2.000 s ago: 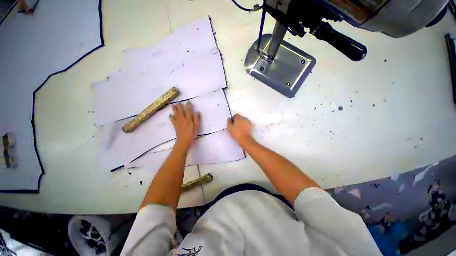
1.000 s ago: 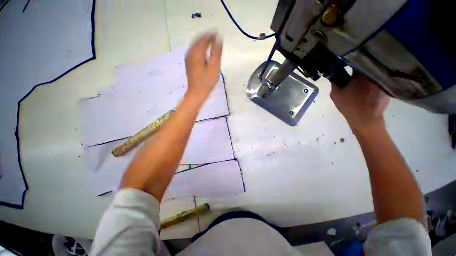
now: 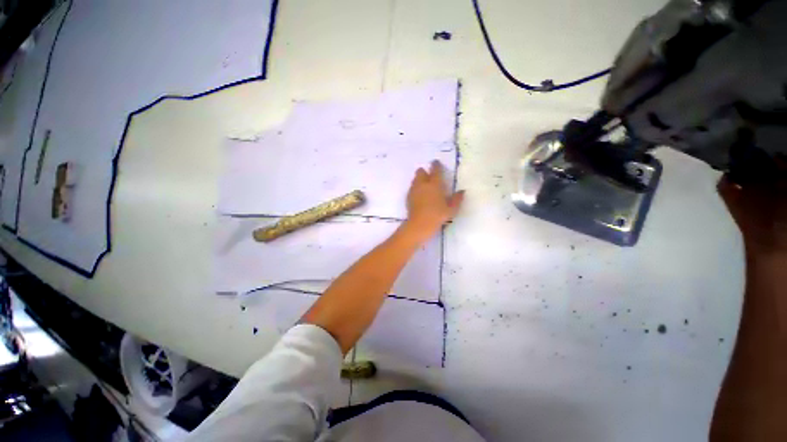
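Observation:
Paper-topped cut pieces (image 3: 345, 129) lie in front of me, with dark lines between them. My left hand (image 3: 431, 203) rests on the upper piece near its right edge, fingers apart, holding nothing. A gold-brown weight (image 3: 309, 217) lies across the pieces left of that hand. The cutting machine (image 3: 682, 82) is at the upper right, its shiny base plate (image 3: 595, 194) on the table, apart from the pieces. My right hand (image 3: 759, 194) is dark and partly hidden at the machine's handle side; its grip does not show clearly.
A larger dark-edged lay (image 3: 185, 52) lies at the left with a small weight (image 3: 62, 191) on it. Another weight (image 3: 358, 370) is at the near table edge. A black cable (image 3: 518, 79) runs to the machine. A white bucket (image 3: 147, 371) stands below the edge.
My left hand has come down onto the upper piece's right edge. My right hand went from the pieces to the machine. The view has shifted, and the machine appears farther right.

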